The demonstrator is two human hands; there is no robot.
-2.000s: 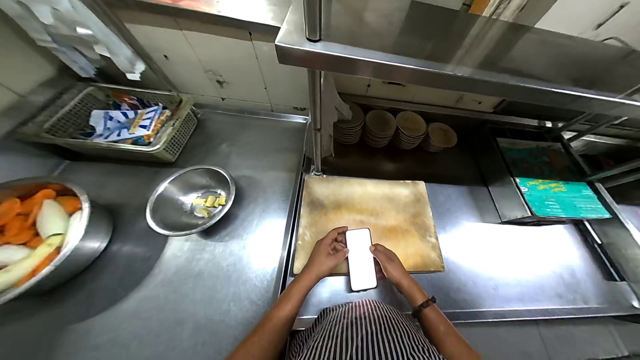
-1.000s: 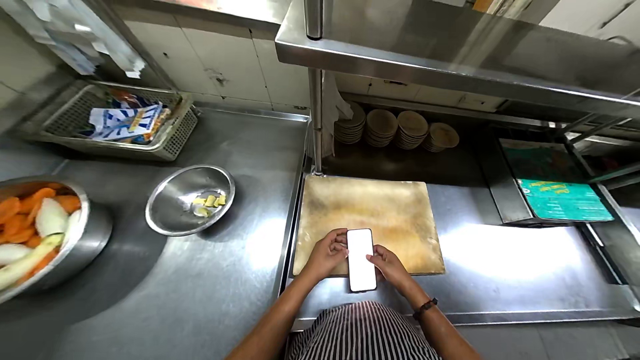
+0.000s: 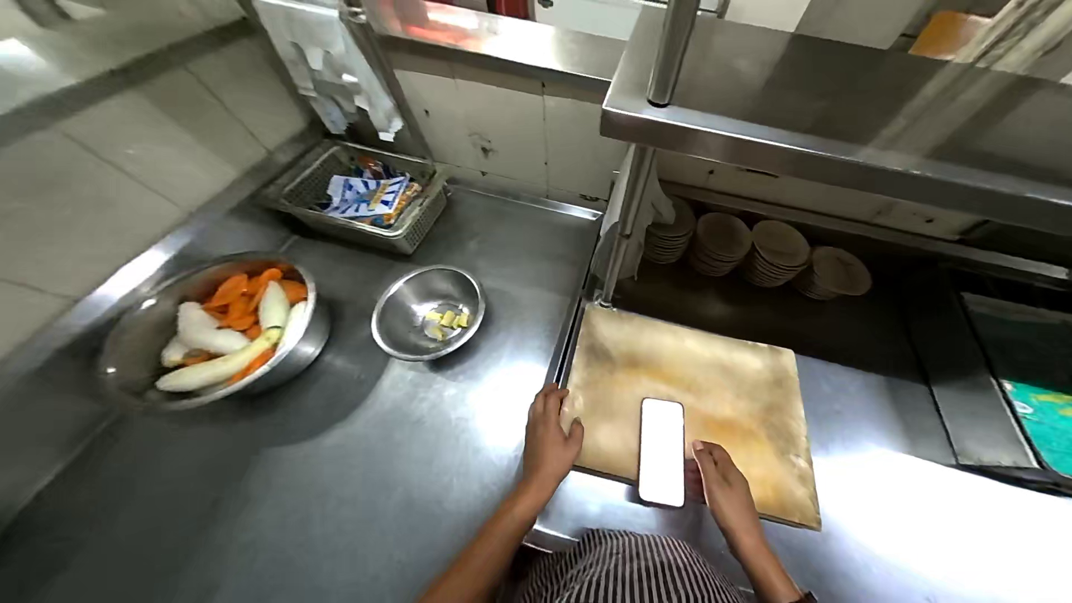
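A smartphone (image 3: 662,452) with a bright, blank-looking screen is in my right hand (image 3: 724,494), gripped from its right side above the front edge of a worn, stained cutting board (image 3: 687,352). My left hand (image 3: 550,437) is off the phone, fingers apart, at the board's left edge. Left of the board stands a small steel bowl (image 3: 429,314) with a few pale yellow pieces (image 3: 448,319) in it. Farther left, a large steel bowl (image 3: 306,347) holds cut carrots (image 3: 239,293) and peeled white vegetables (image 3: 222,368).
A plastic basket (image 3: 406,239) with packets stands at the back left. Stacks of plates (image 3: 722,243) sit under a steel shelf (image 3: 796,159), whose post (image 3: 628,226) rises behind the board. At the right is a metal container (image 3: 980,394) beside a green packet (image 3: 1043,419).
My left hand has let go of the phone and moved left to the board's edge. The phone stays in my right hand. The view has swung to the left.
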